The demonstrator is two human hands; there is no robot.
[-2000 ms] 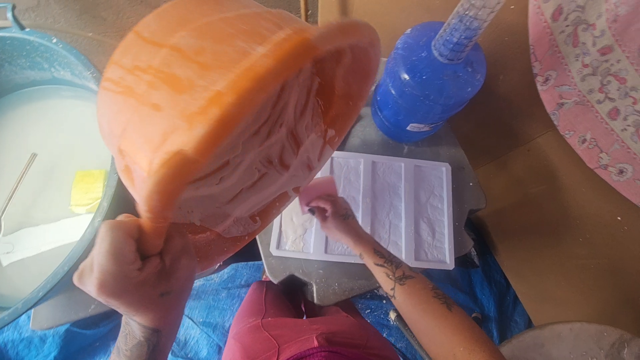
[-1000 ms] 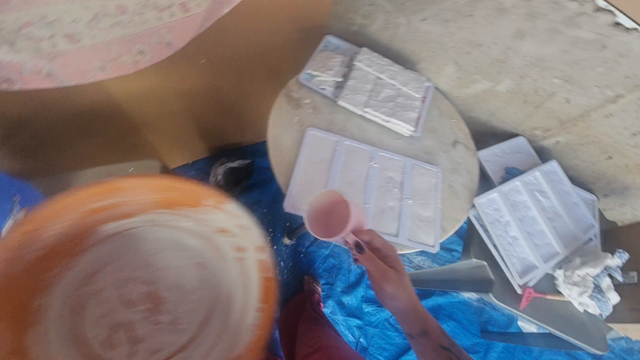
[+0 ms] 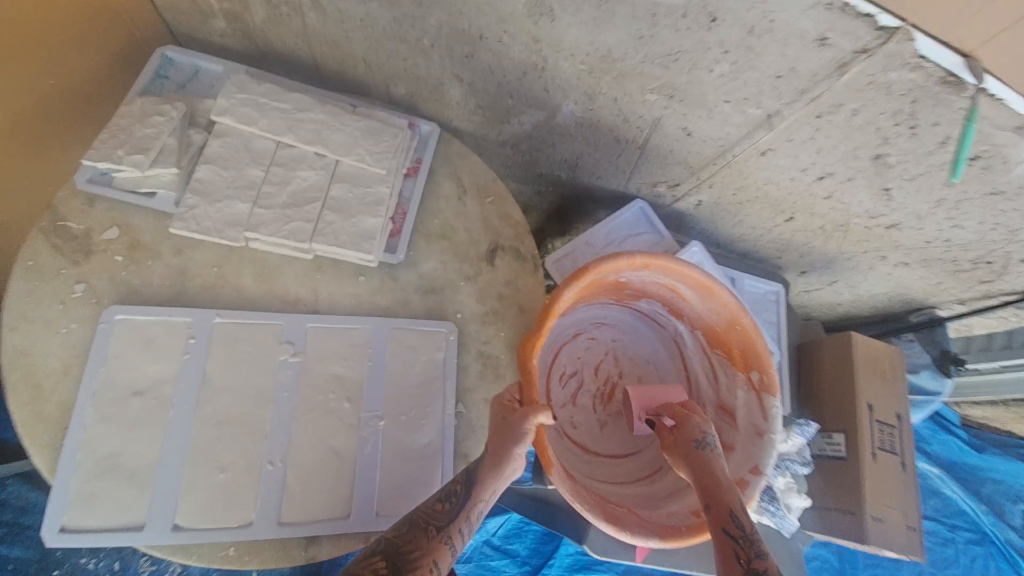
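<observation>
My left hand [image 3: 512, 424] grips the left rim of an orange plastic basin [image 3: 732, 320], whose inside is smeared with pale, wet plaster-like residue. Inside the basin, my right hand [image 3: 690, 436] holds a pink cup [image 3: 652, 400], its mouth turned to the left. To the left, a white plastic mold [image 3: 200, 424] with several long cavities, each filled with off-white material, lies on a round table [image 3: 320, 284]. Behind it on the same table, a white tray [image 3: 412, 200] bears stacked rough-faced cast slabs [image 3: 296, 192].
More white molds [image 3: 612, 236] lie beyond and under the basin. At the right stand a cardboard box [image 3: 852, 440] and a crumpled plastic wrapper [image 3: 788, 480]. Blue tarp [image 3: 960, 496] covers the ground. A green-handled tool [image 3: 966, 140] lies on the concrete [image 3: 768, 104], upper right.
The view has swung far round to the right. The basin, tipped up two seconds ago, is now lower with its inside facing up. The pink cup has moved from over the filled mold into the basin.
</observation>
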